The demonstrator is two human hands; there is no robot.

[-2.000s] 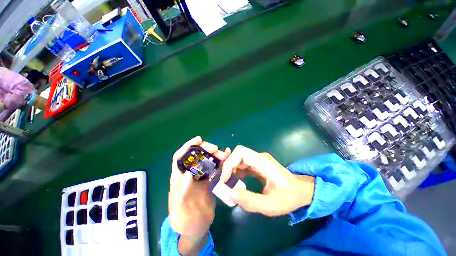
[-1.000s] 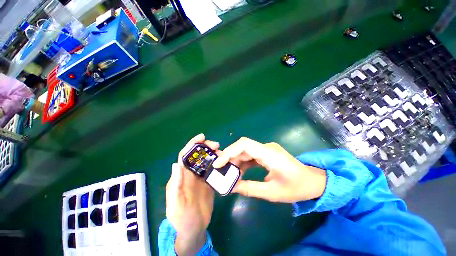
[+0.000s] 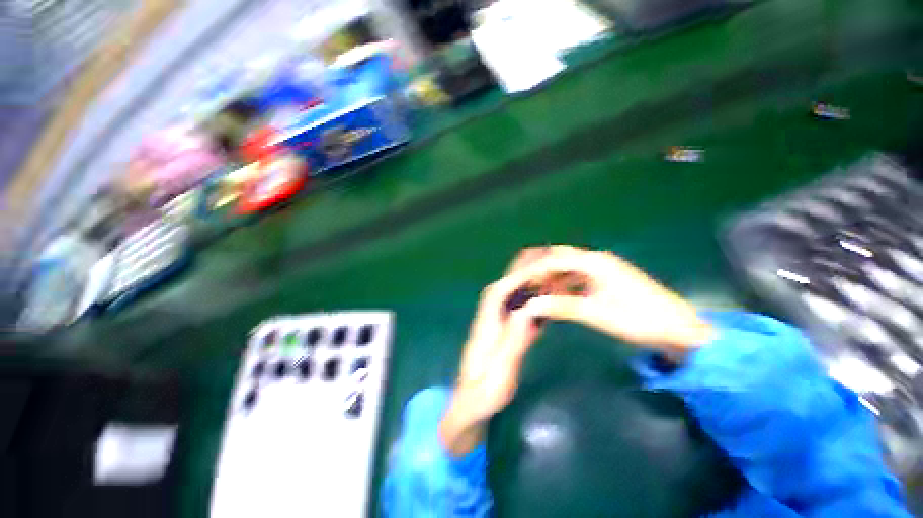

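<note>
The view is blurred by motion. My left hand [image 3: 496, 349] and my right hand [image 3: 607, 293] meet around a small dark watch unit [image 3: 521, 297] above the green mat. Fingers cover most of the unit, and the display's pale backing does not show. I cannot tell whether housing and display are fully together.
A white foam tray [image 3: 294, 445] with dark units, one lit green, lies at left. Black stacked trays [image 3: 61, 405] stand far left. A clear blister tray [image 3: 840, 263] is at right. Small housings [image 3: 684, 155] lie beyond. A blue device [image 3: 349, 137] and red tray [image 3: 275, 184] are at the back.
The head view has swung left, so the scene sits further right and the black trays show. The hands have closed together over the unit, which was open with its display folded out.
</note>
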